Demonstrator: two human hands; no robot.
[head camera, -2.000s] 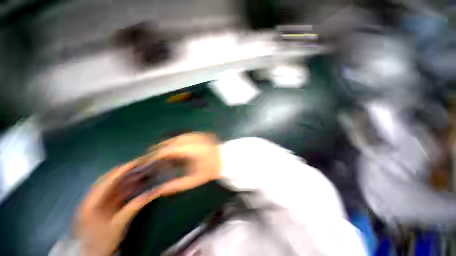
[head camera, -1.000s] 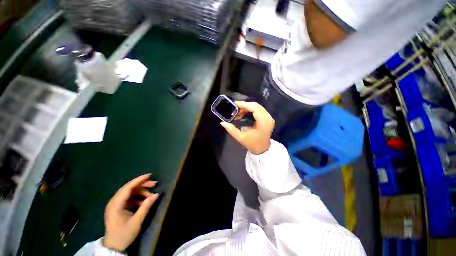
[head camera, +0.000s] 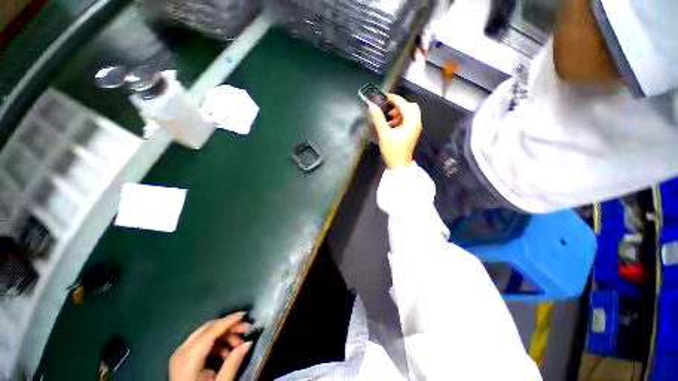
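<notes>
My right hand [head camera: 399, 130] is stretched out over the far right edge of the dark green bench [head camera: 223, 260]. Its fingers pinch a small dark rounded-square watch head [head camera: 373, 94] with a thin pale rim. An open, empty watch case [head camera: 306, 156] lies on the bench, nearer to me. My left hand [head camera: 212, 350] is at the bottom by the bench's front edge, partly cut off by the picture. Its fingers are apart and curled. A dark patch by its fingertips is too unclear to name.
Display modules with orange tails [head camera: 97, 279] lie at left. A white sheet [head camera: 151, 207], another white piece [head camera: 232, 109] and a white bottle [head camera: 175, 115] are behind. A white tray [head camera: 56, 160] is past the rail. Clear trays [head camera: 334, 30] are at the back. A person [head camera: 550, 141] and blue stool [head camera: 550, 253] are right.
My right hand has reached forward with the watch head, from beside the bench to its far right edge. The left hand stays low and open. The view has shifted.
</notes>
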